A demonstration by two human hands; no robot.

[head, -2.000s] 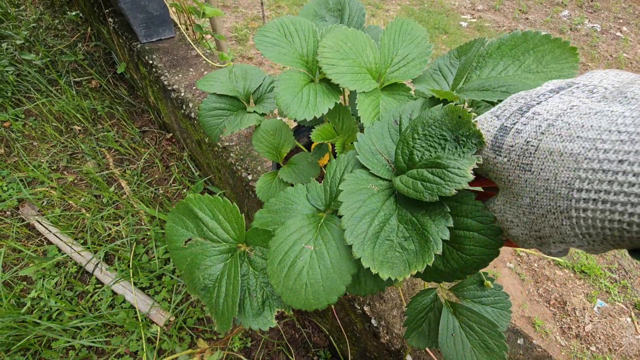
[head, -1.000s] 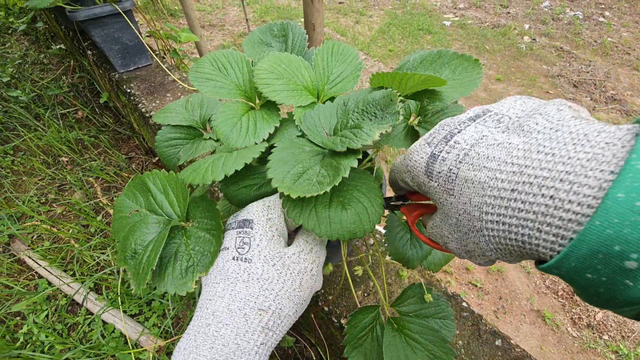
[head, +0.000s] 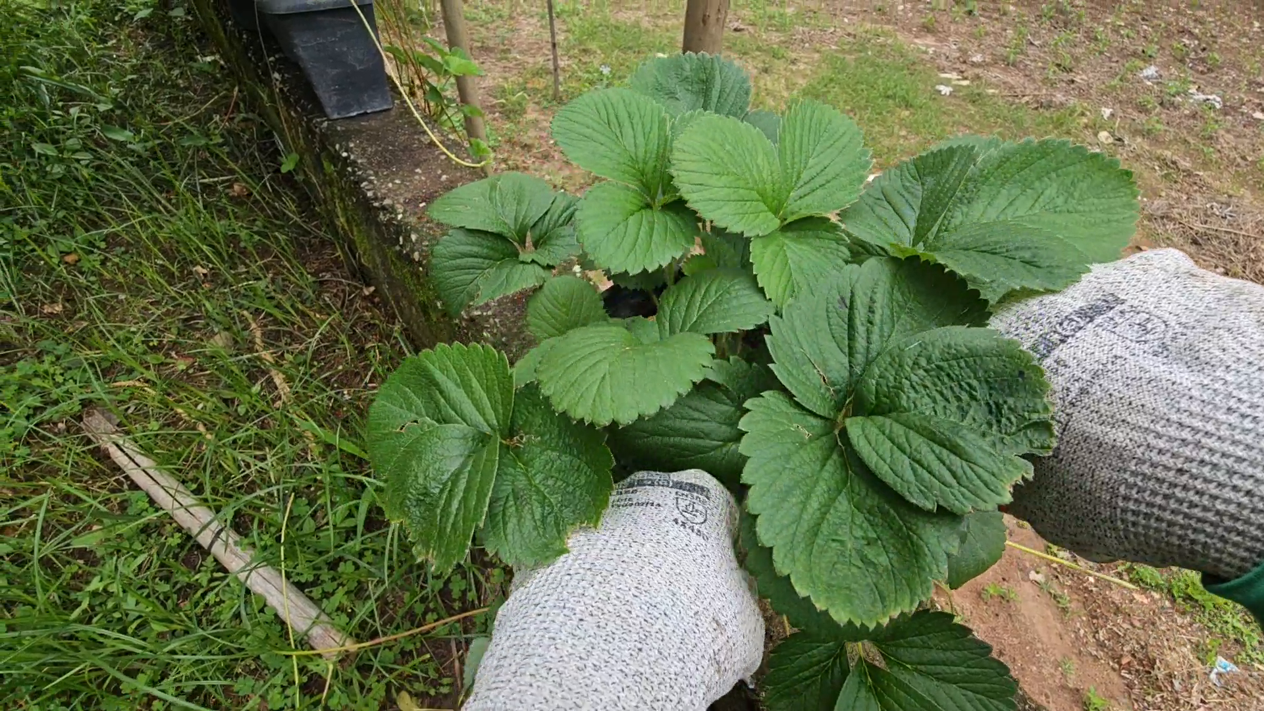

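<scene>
A leafy strawberry plant [head: 849,415] fills the middle of the view. My left hand [head: 632,602], in a grey knit glove, reaches in under its lower leaves; the fingers are hidden, so what they touch does not show. At the right, my right hand [head: 1145,405], gloved alike below a green sleeve, lies behind the large right leaves with its fingers out of sight. No tool is visible in it now. Between the stems a bit of something black [head: 628,301] shows.
A low mossy concrete wall [head: 380,188] runs behind the plant, with a black plastic planter [head: 331,59] on it. Wooden stakes [head: 703,25] stand beyond. Grass and a dry stick [head: 217,533] lie on the left, bare soil on the right.
My left hand, absent from the oldest frame, came in at the plant's base. The red-handled tool seen in my right hand a second ago is now hidden behind leaves.
</scene>
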